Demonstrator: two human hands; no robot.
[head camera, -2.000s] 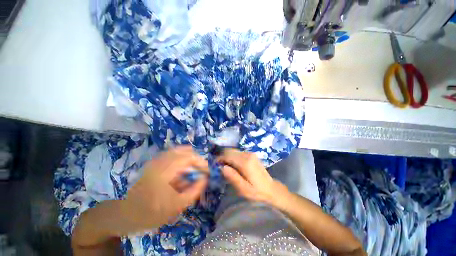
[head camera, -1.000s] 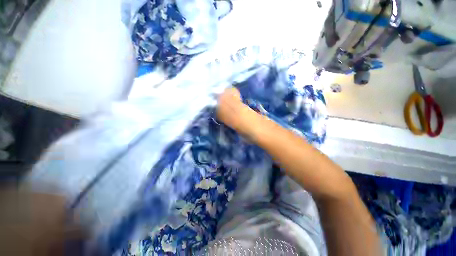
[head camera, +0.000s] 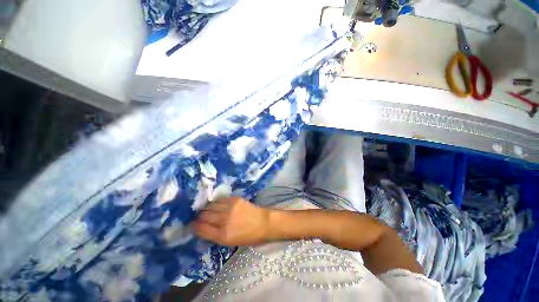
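Note:
The blue and white floral fabric (head camera: 236, 147) is stretched from the needle area down to the lower left, with its pale wrong side folded along the upper edge and a dark seam line between. Its far end lies at the presser foot and needle (head camera: 350, 36). My right hand (head camera: 233, 222) lies on the fabric's lower edge above my lap; its fingertips meet the cloth, but whether they pinch it is unclear. My left hand is out of the picture.
Scissors (head camera: 468, 74) with yellow and red handles lie right of the needle. A small red-handled tool (head camera: 525, 100) is at far right. More floral fabric (head camera: 189, 17) lies at the back left. Below right, a cut bundle (head camera: 443, 236) hangs by a blue bin (head camera: 440, 171).
The bunched fabric is now spread out in a long diagonal to the lower left. My left hand has left the picture. My right hand has moved down towards my lap.

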